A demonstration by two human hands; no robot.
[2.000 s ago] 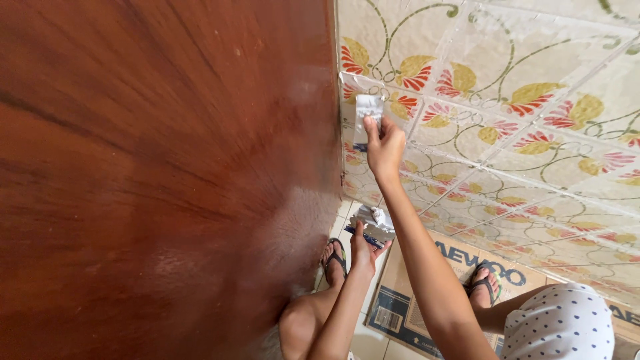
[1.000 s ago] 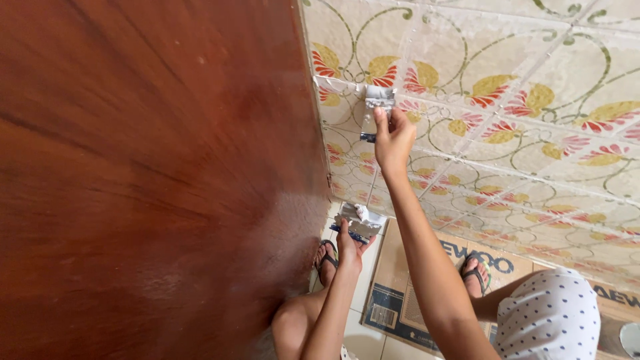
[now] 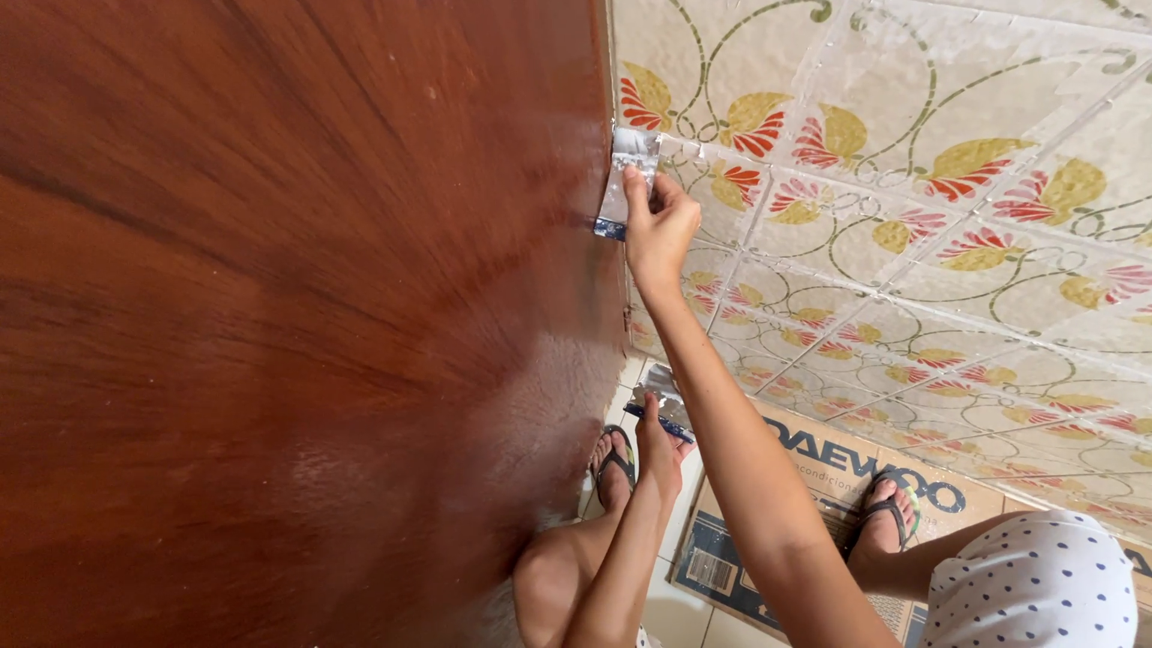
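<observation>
My right hand (image 3: pixel 661 225) grips a putty knife (image 3: pixel 634 148) with a metal blade and a blue edge at its lower end; white paste marks the blade. The blade lies against the patterned wall tiles (image 3: pixel 837 207), close to the corner by the wooden panel. Lower down, my left hand (image 3: pixel 661 445) holds a second, wider putty knife (image 3: pixel 664 400), which has a dark blue edge and white-grey paste on its blade. My right forearm partly covers this lower tool. White residue shows along several tile joints.
A large reddish-brown wooden panel (image 3: pixel 315 315) fills the left side. Flattened cardboard (image 3: pixel 810 558) lies on the light floor tiles (image 3: pixel 679 612) along the wall's foot. My feet in flip-flops stand below, one on the cardboard (image 3: pixel 886 517), one nearer the panel (image 3: pixel 615 463).
My right hand has moved left along the wall with its putty knife, to the corner by the wooden panel. My left hand still holds the wider one below.
</observation>
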